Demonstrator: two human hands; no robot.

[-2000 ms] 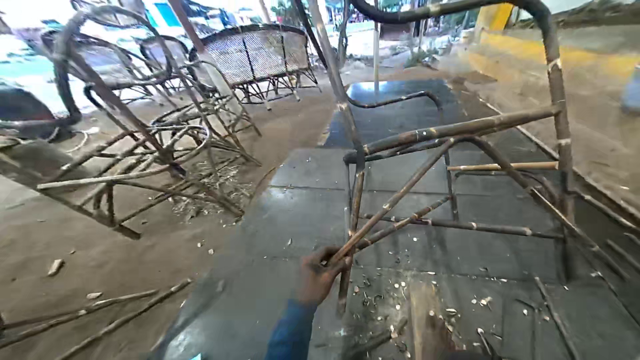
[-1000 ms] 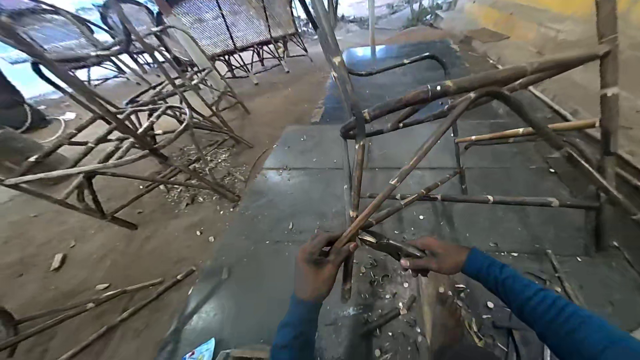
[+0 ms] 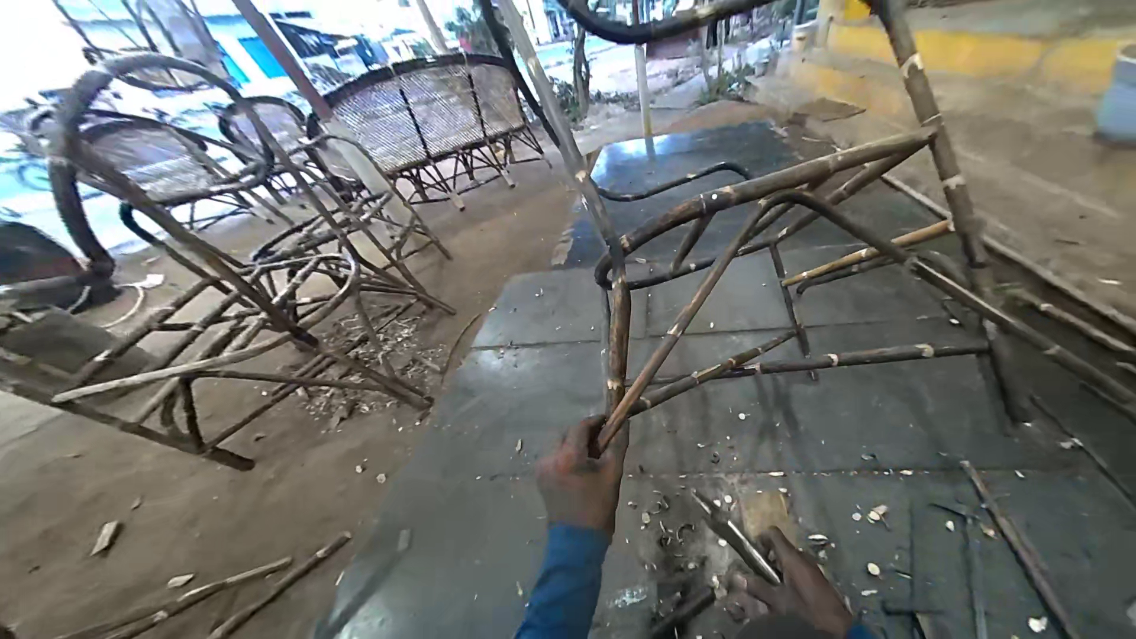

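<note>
A chair frame of dark cane poles [image 3: 777,182] stands on grey slabs. My left hand [image 3: 581,484] grips the lower end of a thin diagonal cane [image 3: 683,324] where it meets the frame's near leg [image 3: 619,346]. Lower and to the right, my right hand [image 3: 794,586] is closed around a narrow metal hand tool [image 3: 737,541], whose tip points up and left; its exact kind cannot be told. The tool is apart from the frame. A short wooden block [image 3: 766,515] lies behind that hand, partly hidden.
Cane offcuts and chips [image 3: 874,515] litter the slabs [image 3: 444,524]. Another cane frame [image 3: 266,311] stands on the dirt at left, loose poles [image 3: 248,586] below it. A woven cane settee [image 3: 426,111] is farther back. A loose stick [image 3: 1016,541] lies at right.
My right hand, out of view two seconds ago, held the tool at the cane joint one second ago. It has moved down, away from the joint. My left hand stays on the cane's lower end.
</note>
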